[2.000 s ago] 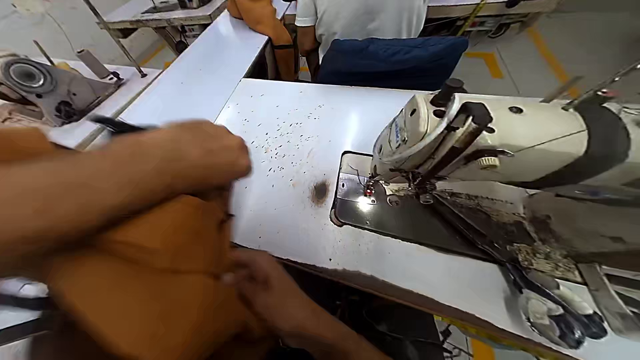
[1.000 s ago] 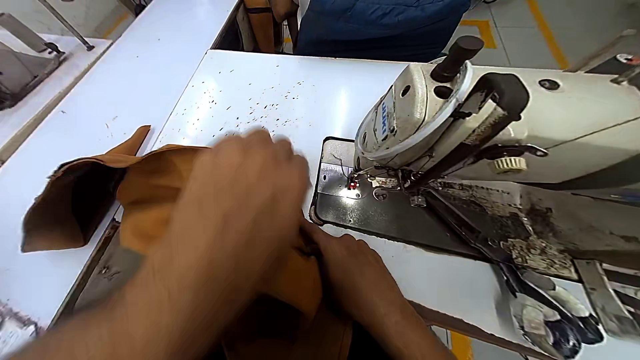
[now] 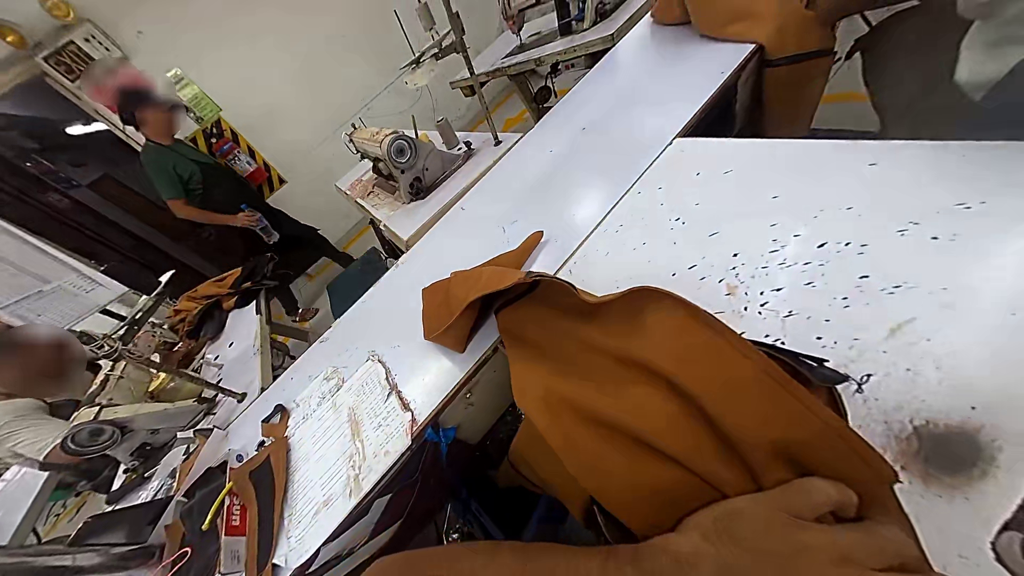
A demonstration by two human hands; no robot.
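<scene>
A brown-orange cloth garment (image 3: 640, 376) lies bunched over the near edge of the white table, one flap reaching onto the long side table. My left hand (image 3: 784, 528) grips its lower right part, fingers curled into the cloth, with the forearm along the bottom edge. From under the garment's right side, a dark piece with a thread end (image 3: 824, 372) sticks out onto the table. My right hand is out of view. Only a sliver of the sewing machine's bed plate (image 3: 1010, 540) shows at the lower right.
Dark scraps (image 3: 792, 264) dot the white table beside a dark smudge (image 3: 948, 452). Worn papers (image 3: 348, 448) are stuck to the side table (image 3: 560, 152), near brown and black cloth strips (image 3: 264, 496). Another sewing machine (image 3: 408, 156) stands beyond. A person holding a bottle (image 3: 216, 192) is at the upper left; others sit nearby.
The view has swung far to the left, so the near sewing machine is almost wholly out of frame. The blurred left hand over the cloth is now low on the garment; my right hand has left view.
</scene>
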